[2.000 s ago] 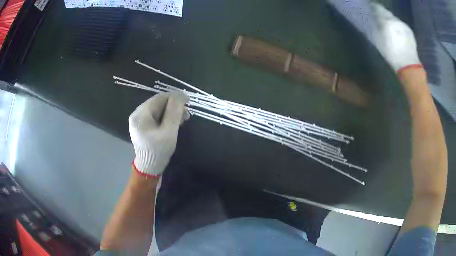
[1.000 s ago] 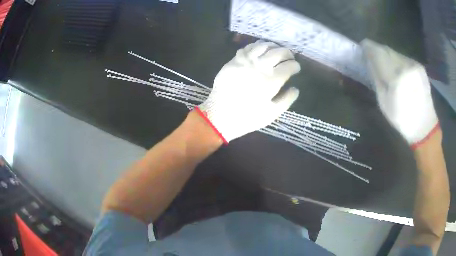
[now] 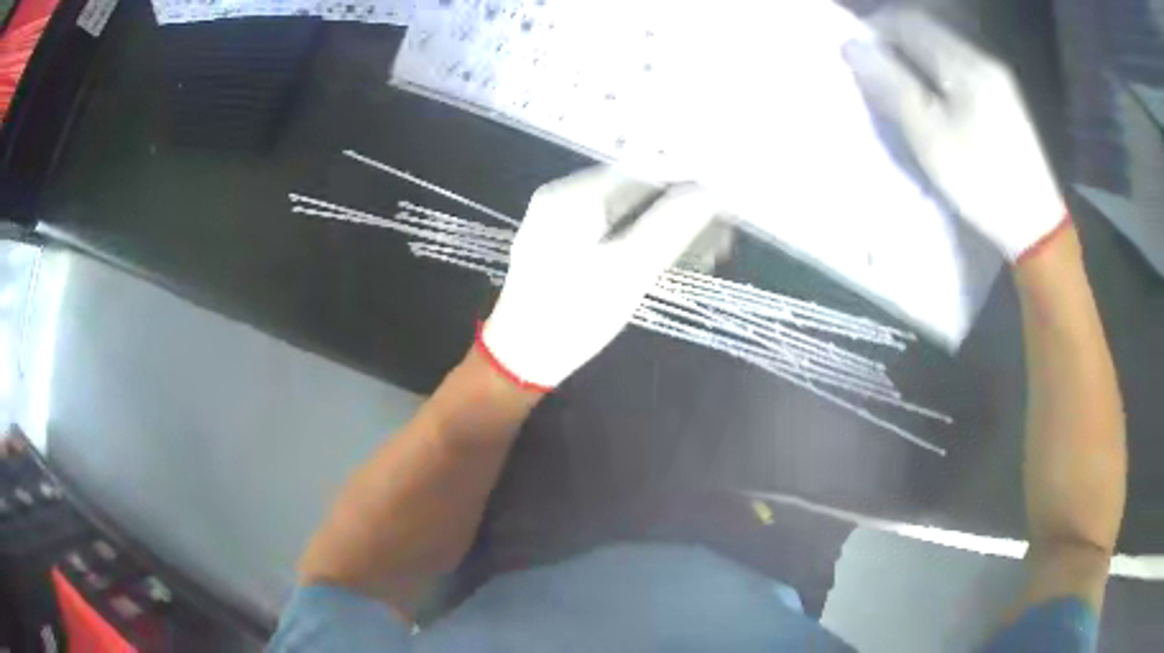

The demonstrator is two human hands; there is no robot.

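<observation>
A white perforated panel [image 3: 753,115] with dark dots lies or is held tilted over the back middle of the dark bench; its right part is bright and washed out. My right hand [image 3: 957,140], in a white knit glove with a red cuff, is at the panel's right edge, fingers on it, slightly blurred. My left hand [image 3: 600,274], gloved alike, is at the panel's front edge, above the narrow strips; its fingertips are blurred and I cannot tell whether they grip. A loose bundle of thin silver-white strips [image 3: 791,338] lies on the bench, partly under my left hand.
Another dotted panel [image 3: 281,10] is cut off at the top edge. A black ribbed piece [image 3: 236,89] lies at the back left. Grey stacked material [image 3: 1111,102] stands at the far right. A red and black container [image 3: 32,64] is at the left edge. The bench's pale front edge [image 3: 932,536] runs below.
The perforated panel has come from the back right to above the strips and covers the brown bar's place. My left hand has moved right from the bundle's left part to the panel's front edge.
</observation>
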